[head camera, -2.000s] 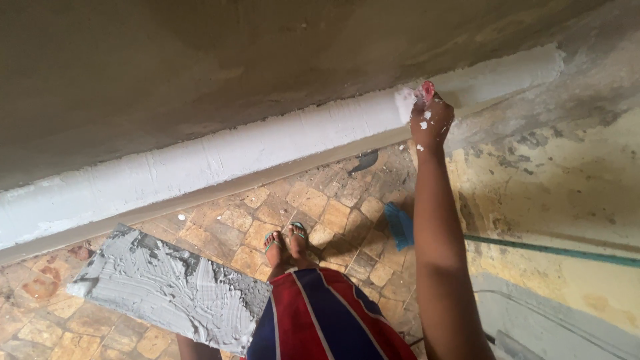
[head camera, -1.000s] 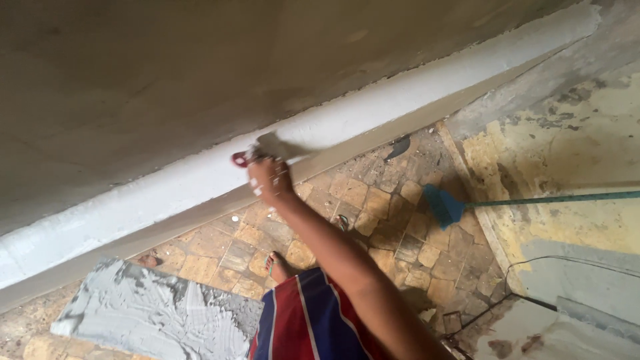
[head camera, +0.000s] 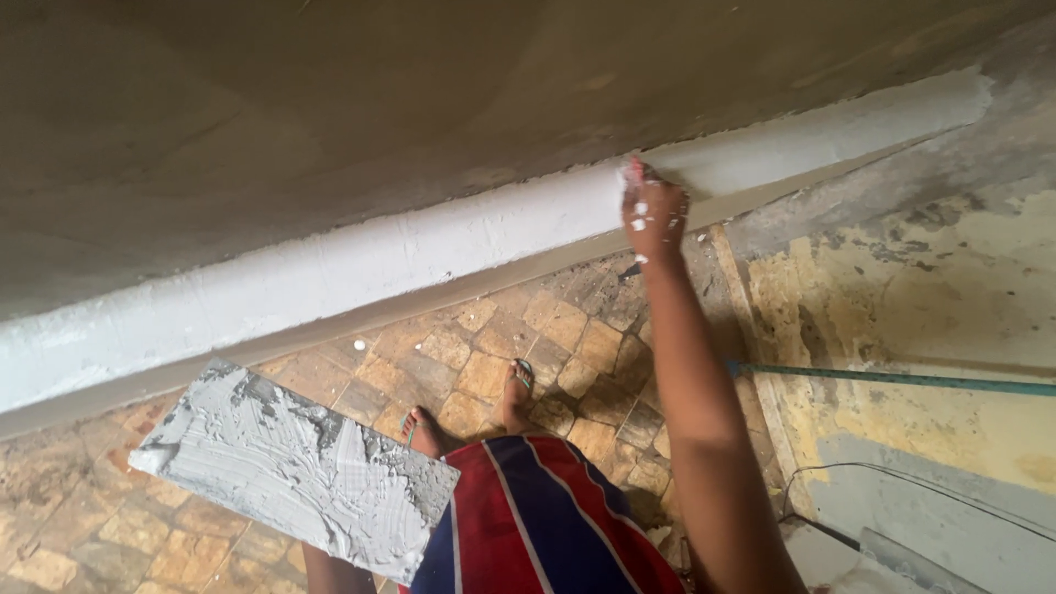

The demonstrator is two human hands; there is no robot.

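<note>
My right hand (head camera: 657, 216), spotted with white compound, grips a small tool with a red part (head camera: 634, 171), blurred and mostly hidden by the fingers. It is against a band of wet white compound (head camera: 462, 239) that runs along the lower part of the grey-brown wall (head camera: 330, 115). A rectangular board (head camera: 305, 470) spread with thick white compound is at the lower left, in front of my striped shorts. My left forearm reaches under this board; the left hand is hidden beneath it.
Irregular stone tiles (head camera: 487, 375) cover the floor around my sandalled feet (head camera: 518, 386). At right, a teal pole (head camera: 891, 379) crosses in front of a peeling yellow wall (head camera: 907, 297). A dark cable (head camera: 874, 466) curves at the lower right.
My right hand was farther left along the white band a second ago and is now farther right on it, still gripping the tool. The coated board remains at the lower left.
</note>
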